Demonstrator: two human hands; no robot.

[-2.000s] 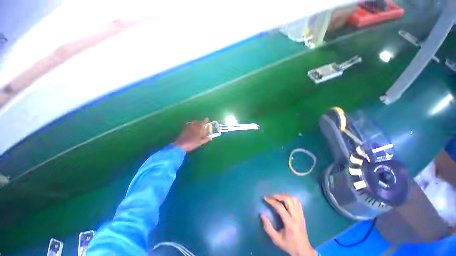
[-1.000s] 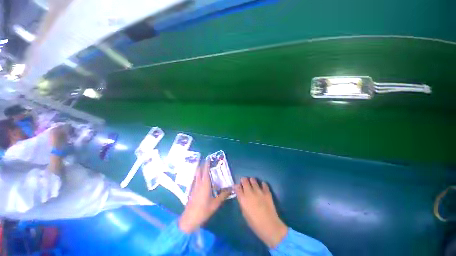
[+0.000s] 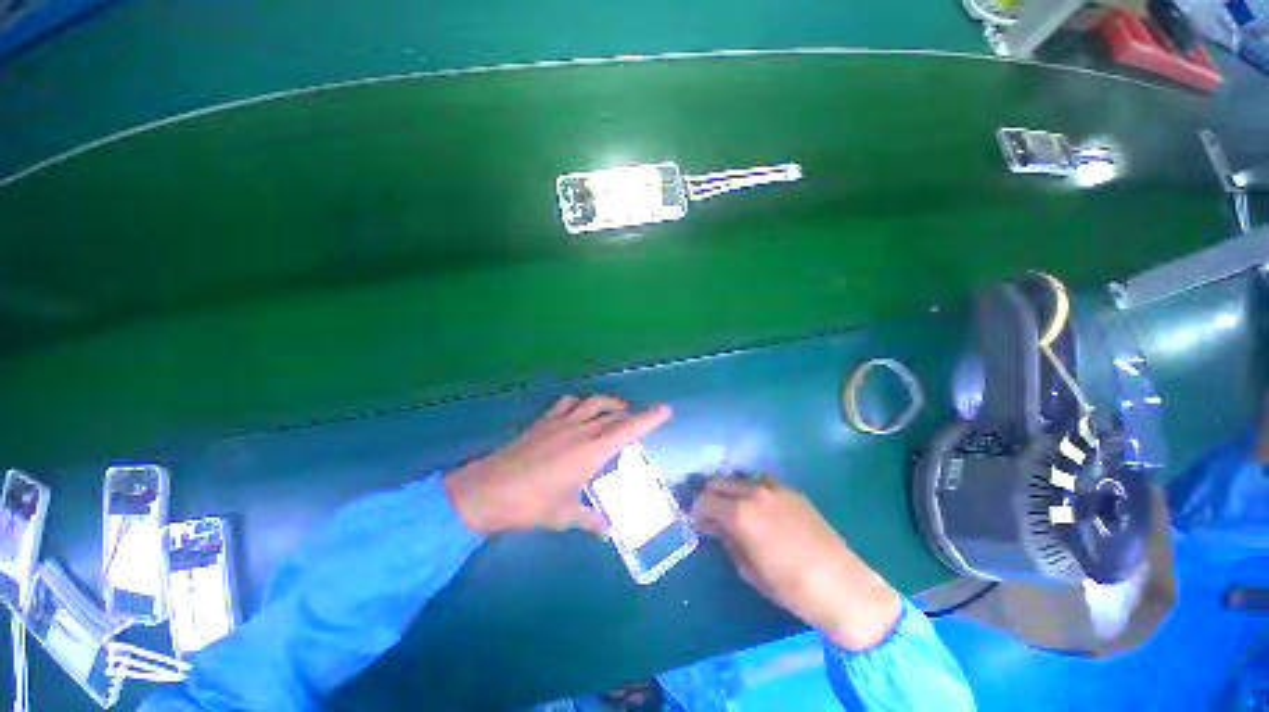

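Observation:
A power bank unit (image 3: 642,512) with a bright white middle lies tilted on the blue-green bench between my hands. My left hand (image 3: 557,466) holds its upper left side, with the fingers and thumb around that edge. My right hand (image 3: 759,522) is at its right side with the fingers curled; the fingertips are dark and blurred, and I cannot tell whether they grip the unit or its cables. The tape dispenser (image 3: 995,487) stands to the right, with pale tape tabs around its disc (image 3: 1109,506).
Several waiting units (image 3: 135,543) lie at the left, with white cables. The green conveyor belt (image 3: 418,251) beyond carries one unit (image 3: 624,198) at the centre and another (image 3: 1037,150) at the right. A pale ring (image 3: 882,397) lies left of the dispenser. A red tray (image 3: 1162,53) is at the top right.
The view has swung right, bringing the dispenser back in. The unit between my hands has moved from beside the waiting units to the bench's middle. My left hand now holds its upper side.

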